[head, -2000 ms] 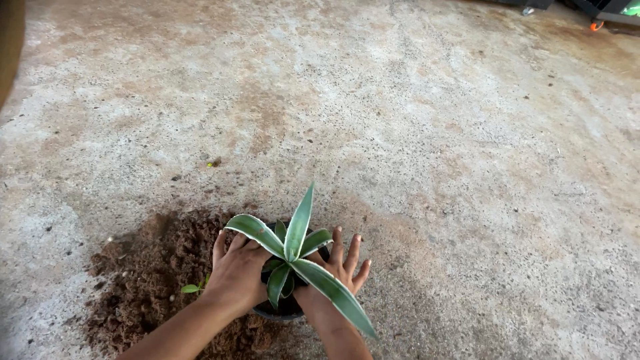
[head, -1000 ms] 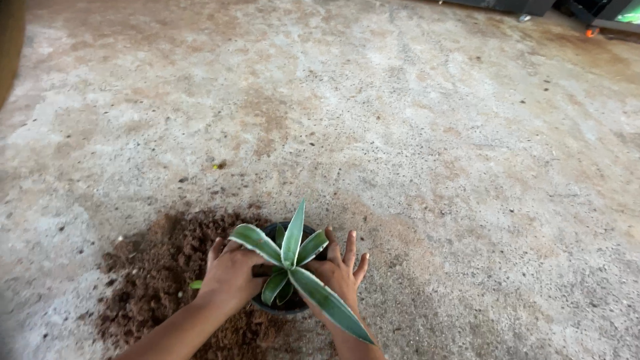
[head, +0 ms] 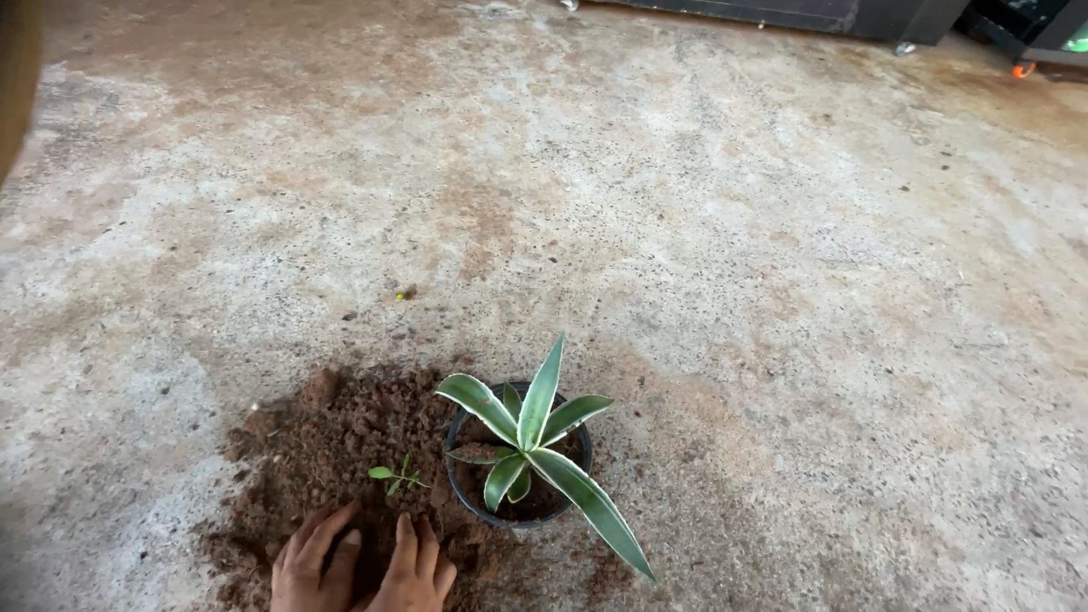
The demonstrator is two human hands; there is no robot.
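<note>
An agave-like plant (head: 534, 425) with white-edged green leaves stands in a round black plastic pot (head: 586, 463) that has brown soil inside. Left of the pot lies a heap of loose reddish-brown soil (head: 340, 442), with a small green seedling (head: 399, 476) on it. My left hand (head: 314, 561) and my right hand (head: 412, 565) are side by side at the bottom of the view, fingers in or against the near part of the heap, below the seedling. Whether soil is gripped between them cannot be told. Neither hand touches the pot.
Rough, stained concrete floor (head: 722, 255) surrounds the pot and the heap. A tiny yellow-green bit (head: 400, 296) lies beyond the soil. Dark wheeled furniture (head: 807, 17) stands at the far edge, and an orange caster (head: 1023, 70) shows at the top right.
Both hands have left the pot, where they pressed around the plant's base, and moved left and nearer to the soil heap. The pot's rim and the seedling are now uncovered.
</note>
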